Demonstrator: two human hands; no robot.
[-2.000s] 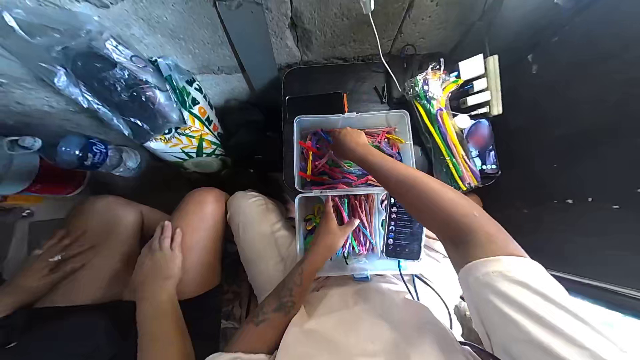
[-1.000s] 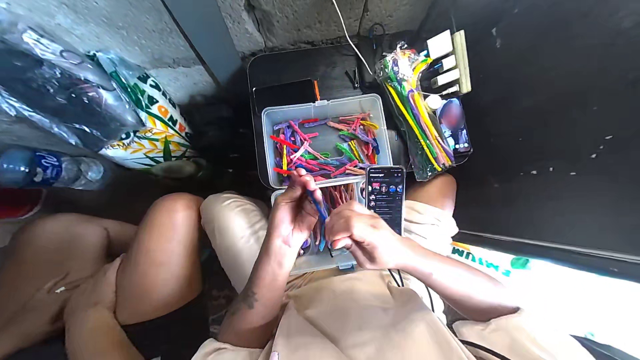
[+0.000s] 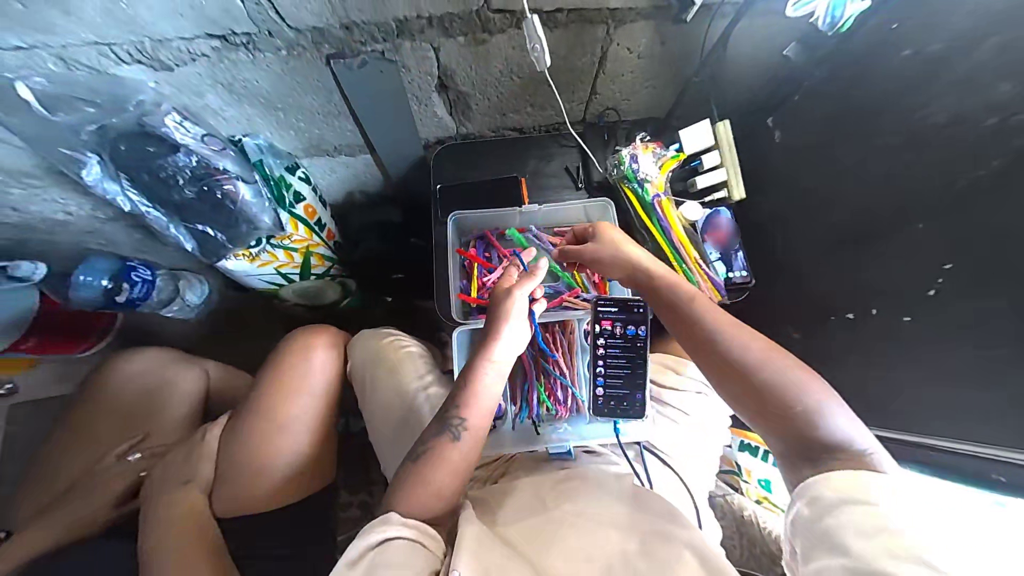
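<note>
My left hand (image 3: 516,300) is above the near side of a clear plastic box (image 3: 454,256), with a blue pipe cleaner (image 3: 538,324) held in its fingers. Short, bent pipe cleaners (image 3: 478,258) of many colors fill this box. At its right part, my right hand (image 3: 600,250) pinches a greyish-purple pipe cleaner (image 3: 544,237) between thumb and fingertips. Nearer my body lies a compartmented tray (image 3: 512,438), where thin, mostly pink and brown pipe cleaners (image 3: 552,372) lie lengthwise. A lit smartphone (image 3: 618,358) rests over the tray's right side.
Behind the box, a dark phone (image 3: 480,196) lies on a black surface. To the right are bagged long pipe cleaners (image 3: 668,216), a power strip (image 3: 730,160) and another phone (image 3: 724,244). A person's knees (image 3: 280,400) and hands are at left, near a printed sack (image 3: 296,224).
A second ago my hands were close together over the near tray. My right hand has since moved away from my body into the far box, and my left hand has also moved slightly farther forward.
</note>
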